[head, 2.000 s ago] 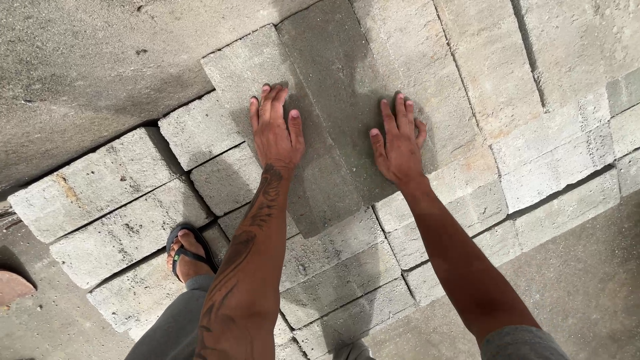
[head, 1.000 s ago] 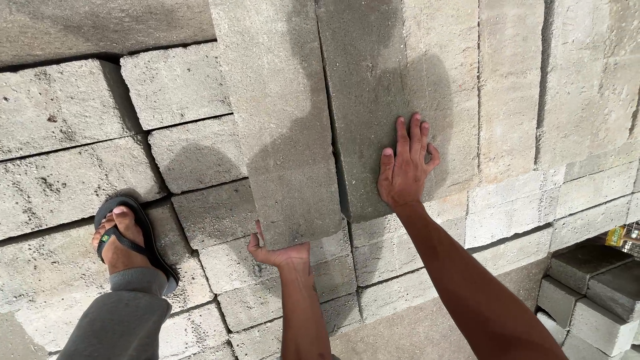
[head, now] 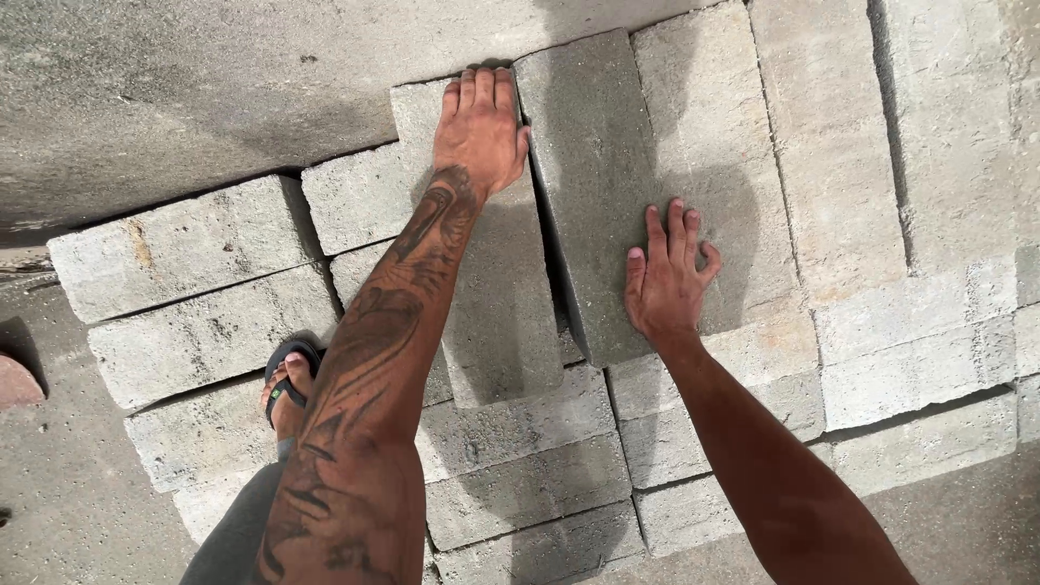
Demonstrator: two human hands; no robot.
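Observation:
My left hand (head: 481, 134) lies over the upper end of a pale concrete block (head: 504, 301), its fingertips at the block's far edge beside the wall. My right hand (head: 670, 272) rests with spread fingers near the right edge of a darker grey concrete block (head: 589, 187), across the joint with the paler block (head: 711, 146) beside it. A narrow dark gap, wider toward the near end, parts the darker block from the block under my left hand. Whether either hand grips anything does not show; both look laid flat.
Along the top runs a rough concrete wall or slab (head: 203, 89). More blocks lie stacked at left (head: 179, 248), below (head: 528, 479) and at right (head: 918, 349). My sandalled foot (head: 292, 386) stands on the blocks at left. A reddish round object (head: 16, 382) lies at the left edge.
My left hand has moved from the near end of the pale block to its far end. My right hand stays at the darker block. The view has shifted.

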